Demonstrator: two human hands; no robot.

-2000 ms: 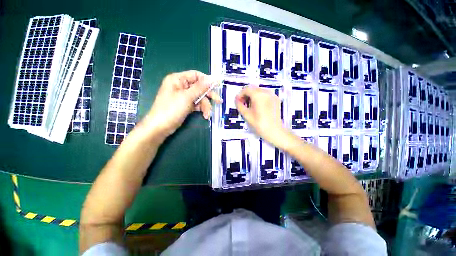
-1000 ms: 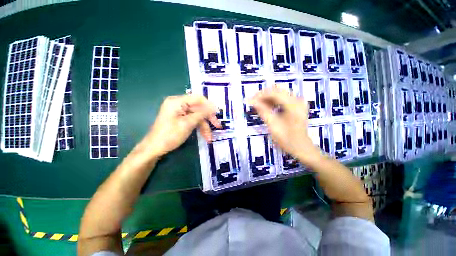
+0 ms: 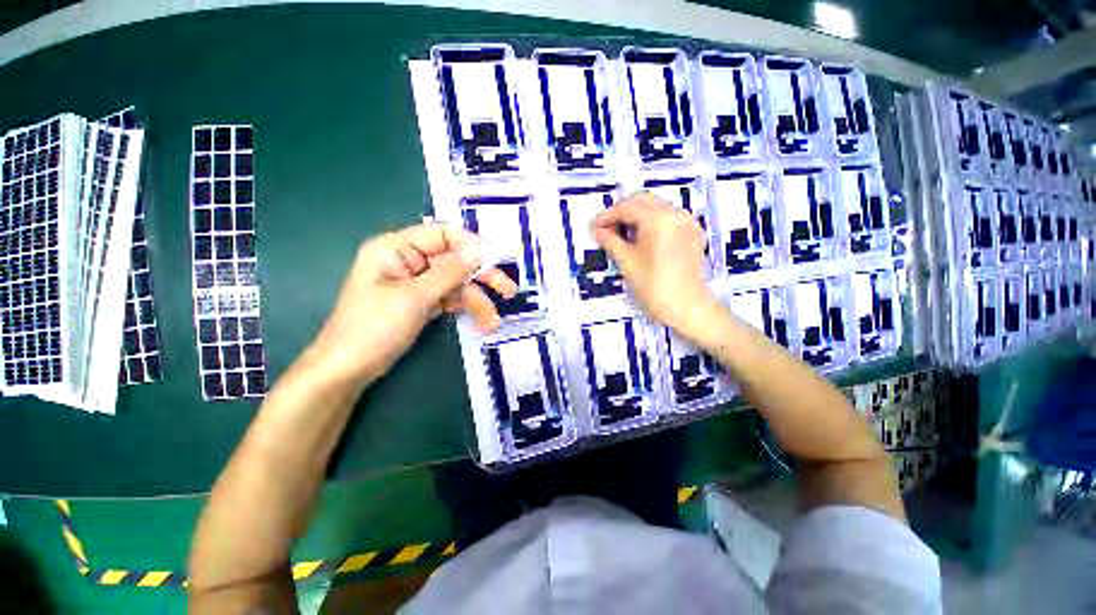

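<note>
The clear blister tray (image 3: 547, 304) holds white display modules with dark borders in rows of pockets. My left hand (image 3: 391, 294) is over the tray's left edge, beside the middle row's first module (image 3: 512, 246). Its thumb and forefinger are pinched on a small pale strip (image 3: 478, 250), partly hidden by the fingers. My right hand (image 3: 659, 258) is over the middle row, its pinched fingertips above the second module (image 3: 582, 228). Whether anything tiny is between those fingertips cannot be told.
A narrow adhesive sheet (image 3: 226, 234) with dark squares lies left of the tray. Further left is a fanned stack of adhesive sheets (image 3: 34, 240). Stacked filled trays (image 3: 943, 240) stand at the right. The bench's pale strip (image 3: 481, 17) runs along the far side.
The view has shifted, so the tray and sheets sit further left in the picture. My right hand has moved from near the middle row's first module to its second. My left hand stays by the tray's left edge.
</note>
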